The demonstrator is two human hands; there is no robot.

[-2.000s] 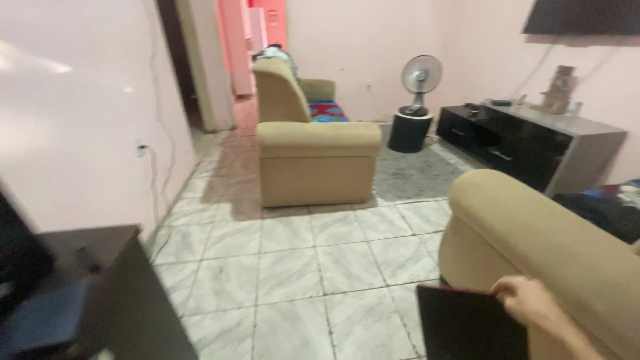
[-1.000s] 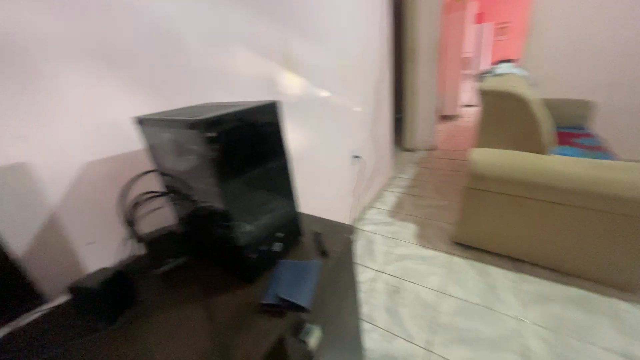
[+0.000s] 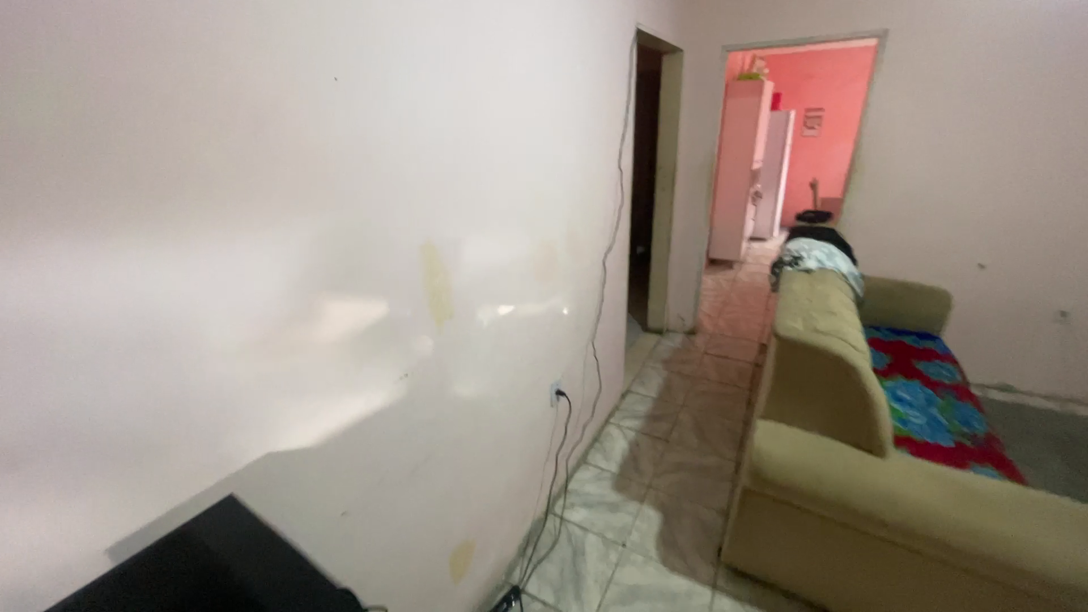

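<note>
Neither of my hands is in view now. At the bottom left shows the top of a black box-shaped case, close to the white wall. A black plug sits in a wall outlet, and its cord hangs down to a black power strip near the floor. On the right stands a beige sofa with a red and blue floral cover on its seat. Clothes lie over the far end of its backrest.
A tiled floor passage runs between wall and sofa. It leads to a dark doorway on the left and a doorway into a pink-walled room, where a tall cabinet stands. A grey rug lies right of the sofa.
The hand seen at the lower right two seconds ago, on a dark flat object, is out of view. The view has swung left and then up, and the desk top with the blue item no longer shows.
</note>
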